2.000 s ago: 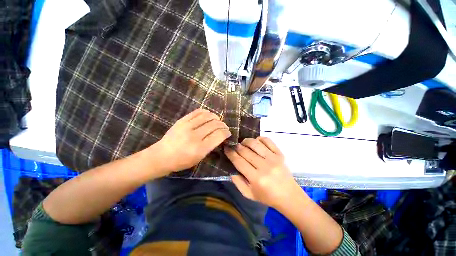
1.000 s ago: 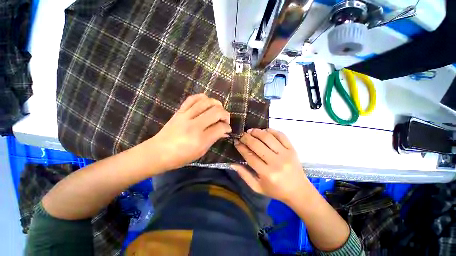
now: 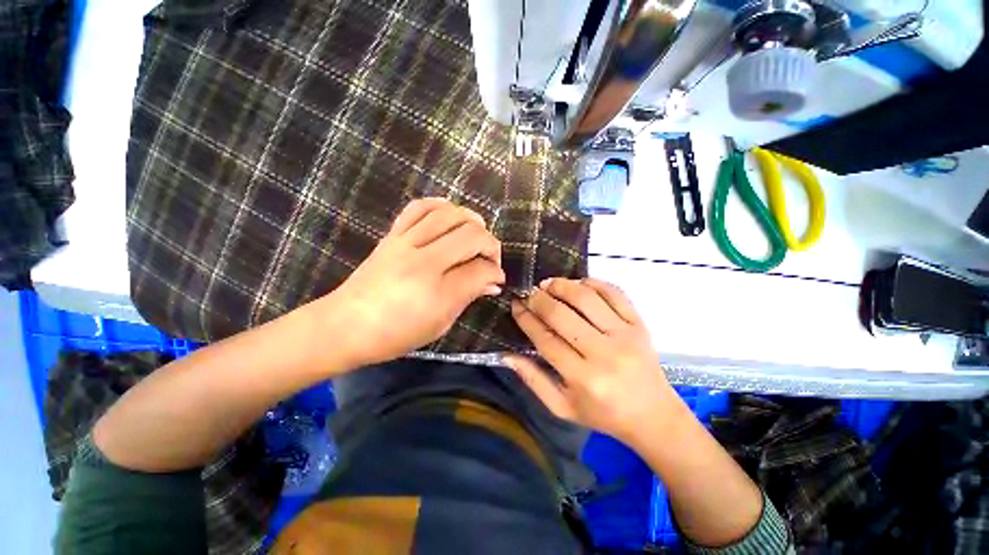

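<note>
The dark plaid panel lies flat on the machine table, its right edge under the presser foot. My left hand rests on the panel, fingers bent, fingertips pinching cloth at the strip below the foot. My right hand is just to the right, its fingertips also on the strip near the table's front edge. The fingertips of both hands nearly meet over a small fold. The exact grip under the fingers is hidden.
The sewing machine head is at upper right. Right of the foot are a black slotted part and scissors with green and yellow handles. A black box-like item is at the right edge. Blue crates with plaid pieces are below the table.
The view has shifted, so the machine appears farther right and larger than at first. Both hands stay at the strip, with only slight finger movement.
</note>
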